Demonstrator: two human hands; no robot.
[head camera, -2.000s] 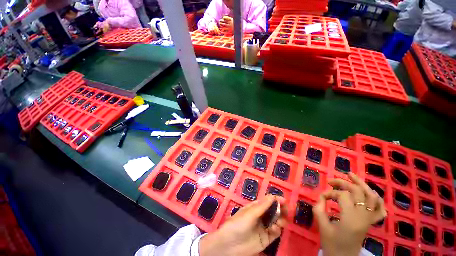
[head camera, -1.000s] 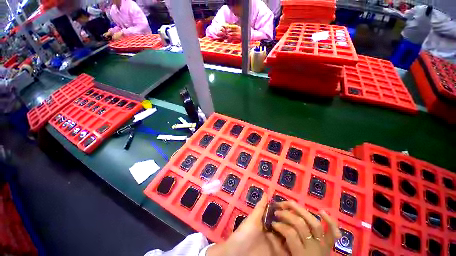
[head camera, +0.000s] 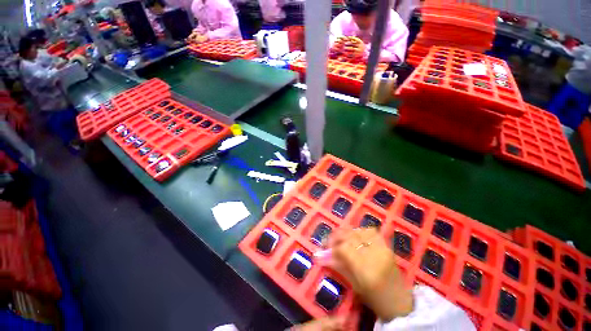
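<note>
Small dark watch cases (head camera: 266, 242) sit in the pockets of a red-orange tray (head camera: 382, 318) in front of me. The front-left ones show glossy dark faces; many others show a ring mark. My right hand (head camera: 366, 262), with a ring on one finger, is over the front-left part of the tray. Its fingertips are at a small wad of clear film (head camera: 322, 256); whether they grip it cannot be told. My left hand (head camera: 327, 324) is low at the tray's front edge, mostly cut off by the picture's bottom. What it holds is not visible.
A second filled tray (head camera: 528, 236) is at the right. A metal post (head camera: 316, 84) stands behind the main tray, with a black upright object (head camera: 293, 143) and white strips (head camera: 271, 176) beside it. A paper slip (head camera: 230, 214), left trays (head camera: 139, 132) and stacked trays (head camera: 447, 123) lie around. People sit across.
The view has swung left. My right hand has moved left from beside my left hand to the film wad. My left hand has dropped mostly out of view; the watch case it held no longer shows.
</note>
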